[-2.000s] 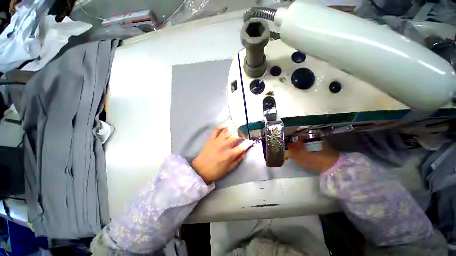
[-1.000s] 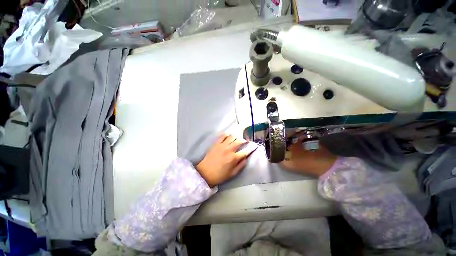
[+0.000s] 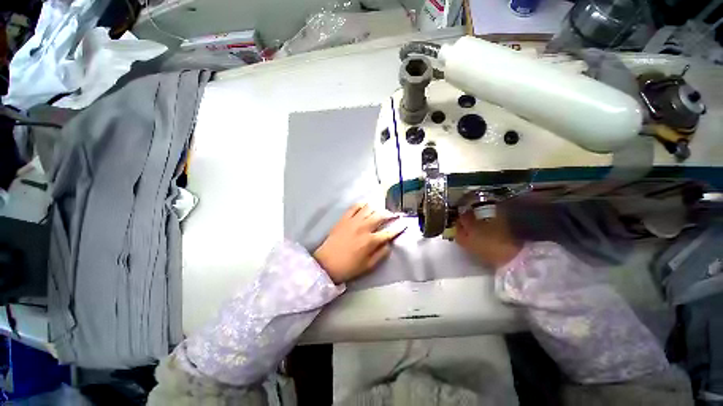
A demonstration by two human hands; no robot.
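A grey garment panel (image 3: 329, 158) lies flat on the white table and runs under the sewing machine head (image 3: 507, 158). My left hand (image 3: 358, 244) lies on the panel left of the needle area, fingertips in the bright lamp light. My right hand (image 3: 485, 236) is right of the needle area, partly behind the shiny take-up lever guard (image 3: 434, 204) and under the head's edge. Its fingertips are hidden or blurred, and I cannot tell whether they grip anything. The presser foot and needle are lost in glare.
A tall bundle of cut grey panels (image 3: 119, 214) stands at the left. A crumpled white cloth or bag (image 3: 79, 67) is at the upper left. A rounded white lamp housing (image 3: 539, 95) hangs over the machine. Loose grey cloth (image 3: 694, 262) lies at the right.
The view has shifted, showing more of the machine's right side. Both hands remain beside the needle area; the right hand is slightly changed in pose. The panel lies nearly the same.
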